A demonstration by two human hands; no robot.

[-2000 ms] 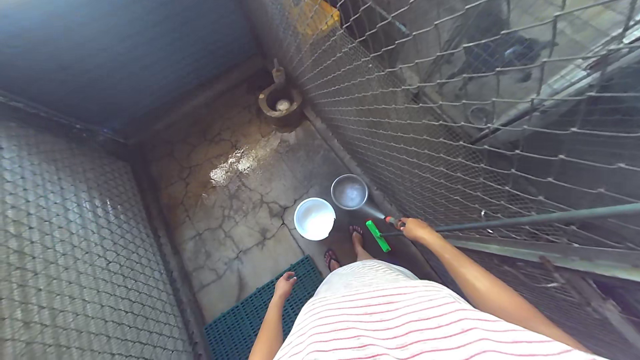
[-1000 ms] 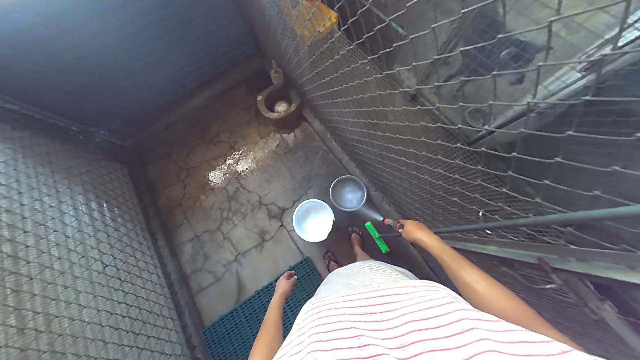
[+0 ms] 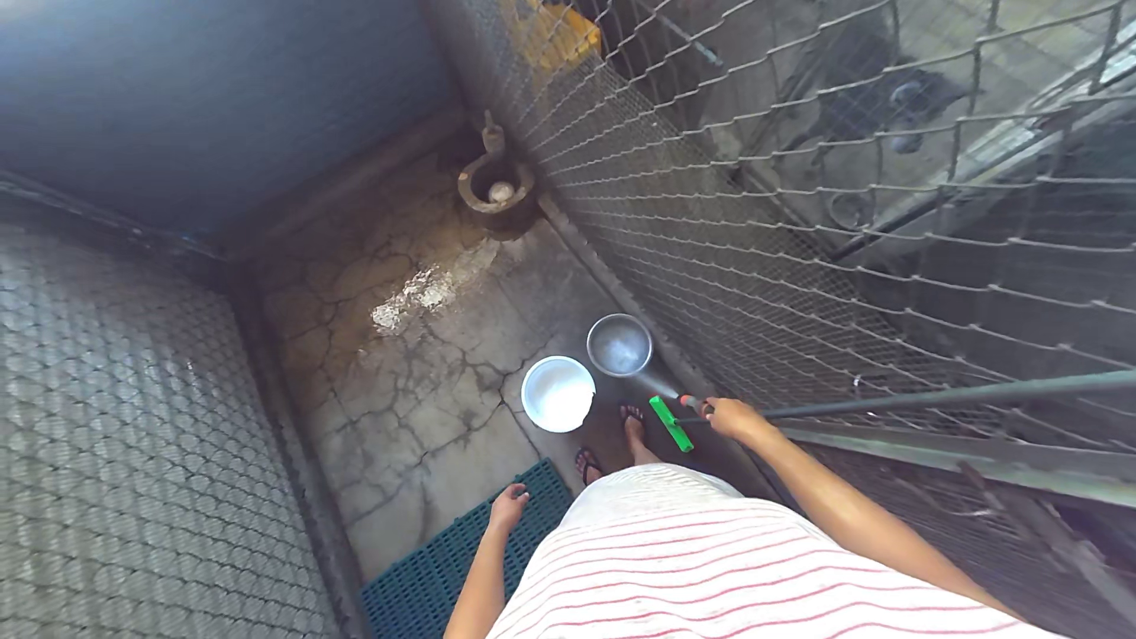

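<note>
My right hand (image 3: 735, 419) is closed around a hose spray nozzle (image 3: 689, 402), and water sprays from its tip toward a round metal bowl (image 3: 619, 344). Beside that bowl, to its lower left, stands a white plastic basin (image 3: 557, 394). Just below the nozzle is a green brush or squeegee head (image 3: 671, 424); how it is supported is not clear. My left hand (image 3: 509, 508) hangs with nothing in it, fingers loosely curled, above a green slatted plastic mat (image 3: 470, 555). My feet in flip-flops are close to the basin.
Wire mesh fences (image 3: 754, 213) rise on the right and left (image 3: 133, 399) of the cracked concrete floor (image 3: 417, 390). A stone-like pot (image 3: 497, 191) with a round object inside stands in the far corner, near whitish residue (image 3: 422, 297). Beyond the right mesh, a dark animal (image 3: 852, 98) is visible.
</note>
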